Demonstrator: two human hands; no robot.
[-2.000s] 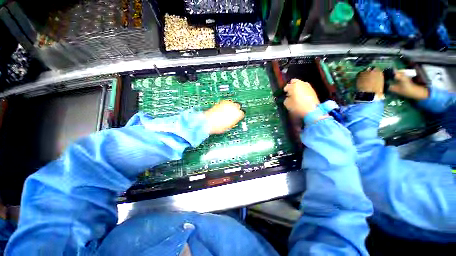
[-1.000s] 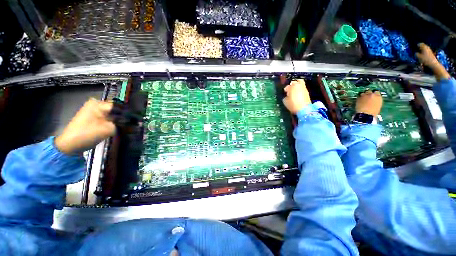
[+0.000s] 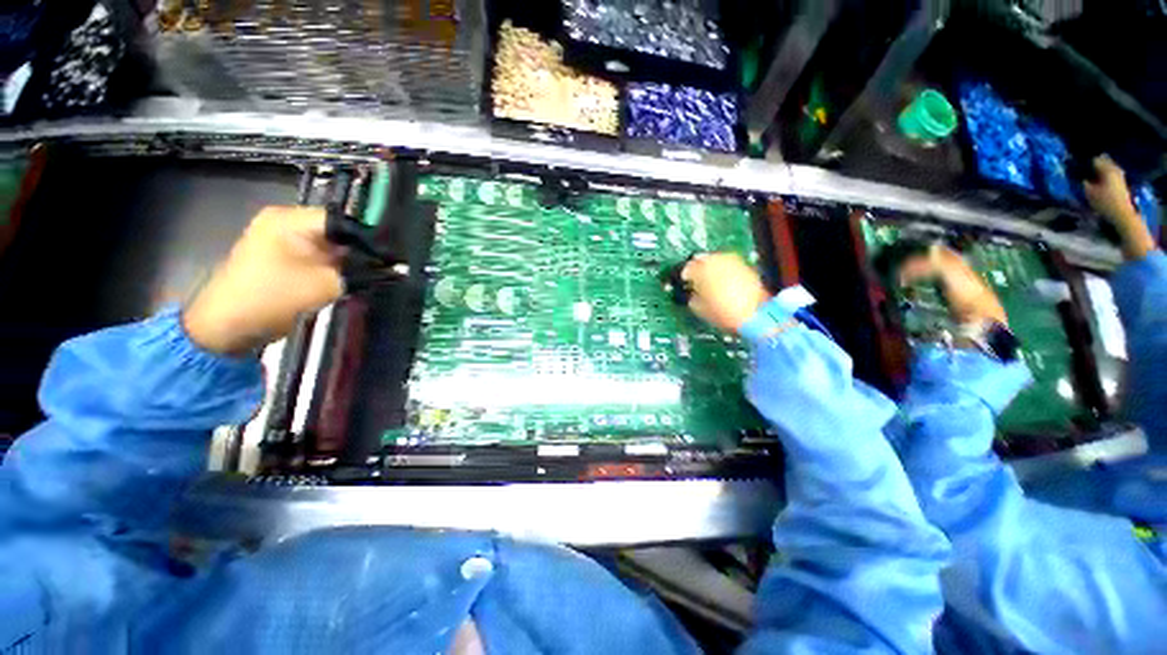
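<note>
A large green circuit board lies in a black board carrier in front of me. My left hand is at the carrier's left side, fingers curled, with black coverings on the fingertips near the board's upper left edge. My right hand is over the right part of the board, fingers bent together, with black on the fingertips. The picture is blurred and I cannot tell whether either hand holds anything.
A conveyor rail runs along the near side. Beyond the far rail are cream parts, blue-violet parts and silver-grey parts. At right, another person's hands are near a second board. A green cup stands behind.
My right hand has moved left from the carrier's right edge to over the board. My left hand stays at the left edge. The view has shifted, so the board appears farther right.
</note>
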